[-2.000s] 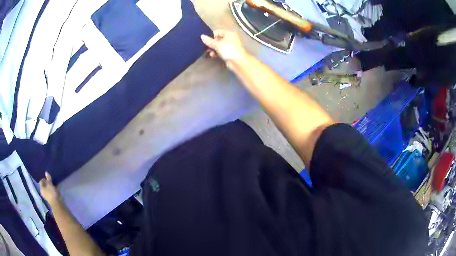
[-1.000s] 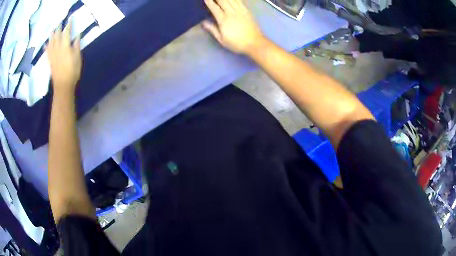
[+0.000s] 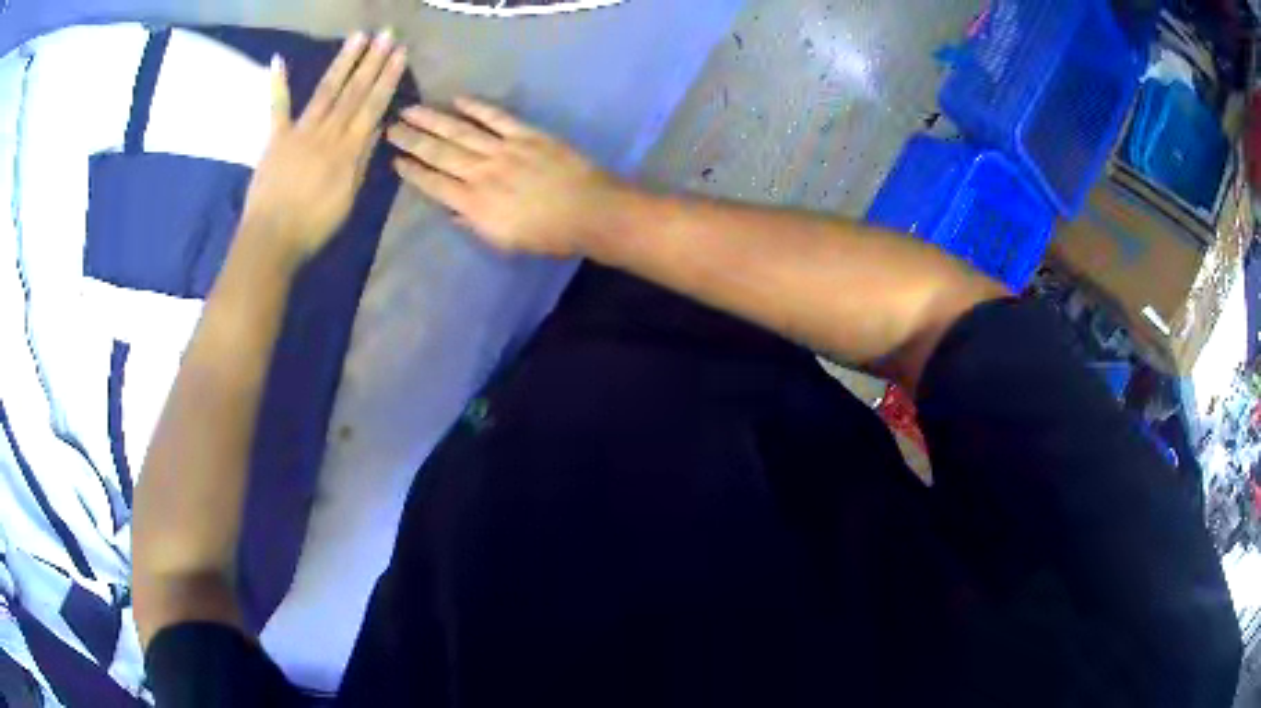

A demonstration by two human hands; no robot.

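A partly sewn garment piece (image 3: 152, 332), white with dark strips, lies on the padded pale blue-violet table (image 3: 443, 311). A navy pocket piece (image 3: 159, 224) lies on its white area, partly behind my left forearm. A long navy band (image 3: 311, 374) runs along the garment's edge. My left hand (image 3: 325, 159) lies flat on the band's upper end, fingers extended. My right hand (image 3: 505, 177) is beside it, fingertips at the band's corner and palm over the table. Neither hand grips anything visible.
Part of the iron's pale rim (image 3: 526, 6) shows at the top edge. Blue plastic crates (image 3: 975, 208) stand on the floor at the right, near a cardboard box (image 3: 1134, 256). A red item (image 3: 902, 415) shows below my right forearm.
The view has turned, so the band now runs nearly upright. My left hand has moved from the garment's left part to the band's upper end, close to my right hand. The iron is mostly out of view.
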